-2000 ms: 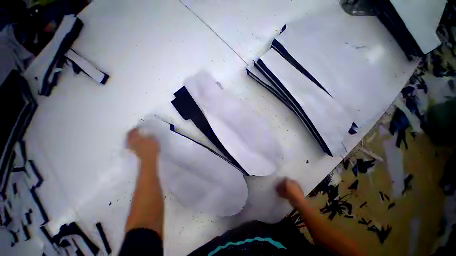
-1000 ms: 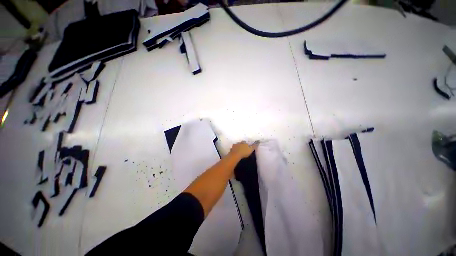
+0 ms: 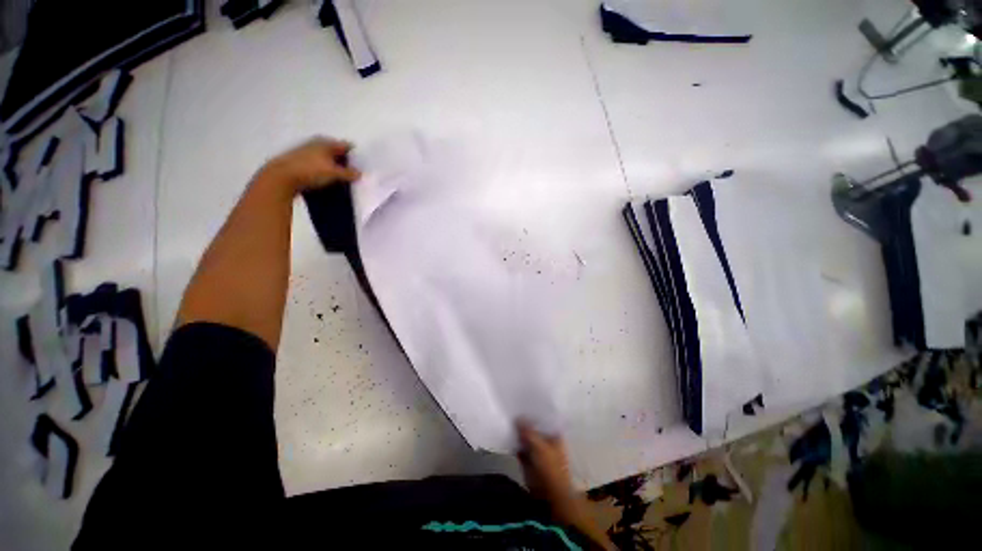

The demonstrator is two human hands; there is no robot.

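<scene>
My left hand (image 3: 312,165) grips the far end of a long panel bundle (image 3: 442,291), white paper on top with dark cloth showing along its left edge. My right hand (image 3: 542,450) is at the near rounded end of the same bundle, its fingers at the edge; it is slightly blurred. The paper is creased near my left hand. Only one such bundle shows here; whether another lies under it cannot be told. Another stack of cut panels (image 3: 711,312), white with dark edges, lies to the right.
Small cut parts (image 3: 102,334) lie along the left. A large dark fabric stack (image 3: 97,43) is at the far left. A narrow strip (image 3: 353,41) and a curved piece (image 3: 678,24) lie at the back. Cutting machines (image 3: 948,156) stand at the right. Scraps (image 3: 824,447) litter the floor.
My left hand has moved left with the end of the right-hand long panel. The two panels that lay side by side now show as one. My right hand has come back into view.
</scene>
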